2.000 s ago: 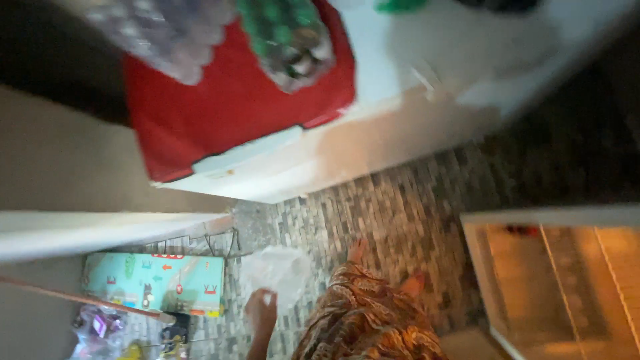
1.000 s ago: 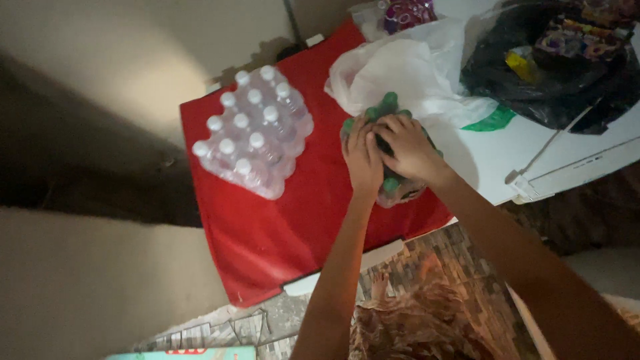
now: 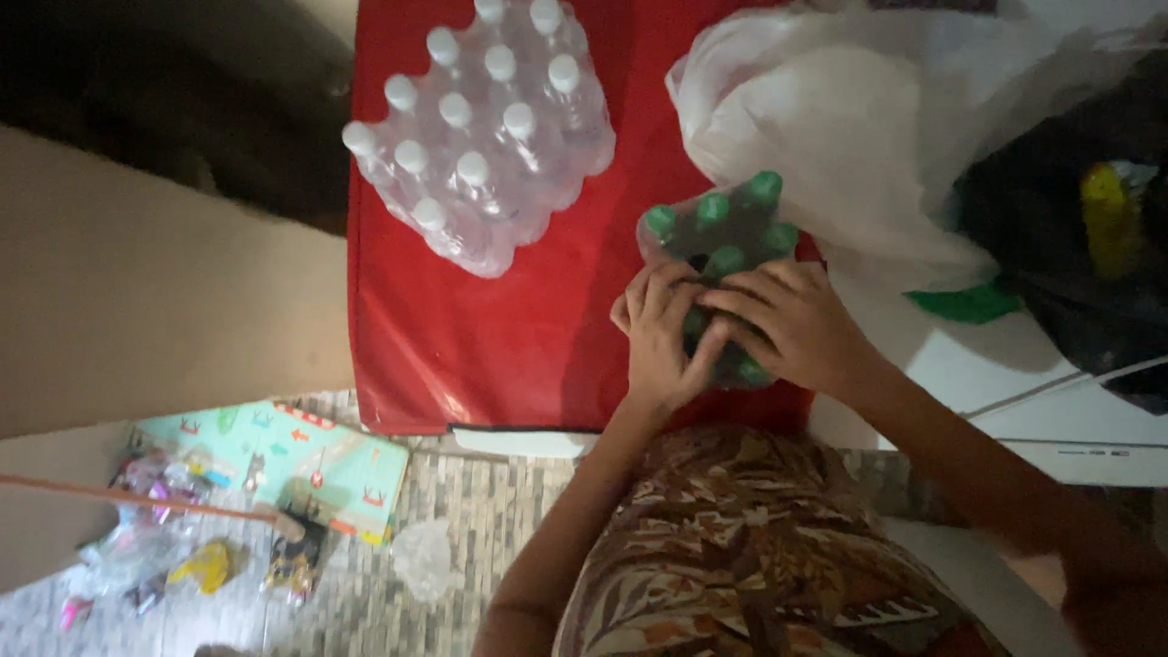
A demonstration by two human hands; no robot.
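Both my hands are on a shrink-wrapped pack of bottles with green caps [image 3: 712, 212] at the right part of a red cover [image 3: 538, 338]. My left hand [image 3: 664, 333] lies over the pack's near left side, fingers bent onto the wrap. From the right, my right hand [image 3: 794, 319] reaches across the top, its fingertips close to my left hand's. The fingers hide the middle of the pack and whatever they pinch. To the left, apart from my hands, stands a wrapped pack of clear bottles with white caps [image 3: 474, 137].
A white plastic bag [image 3: 821, 109] lies behind the green-capped pack. Farther right are a green piece [image 3: 967, 303] and a black plastic bag [image 3: 1086, 201] on a white surface. On the floor lie a patterned turquoise mat [image 3: 319, 456], crumpled clear plastic [image 3: 427, 558] and a long stick [image 3: 137, 497].
Two seconds ago one hand was low near clear plastic by the floor; one second ago both hands were on the green-capped pack, where they remain. The view has shifted.
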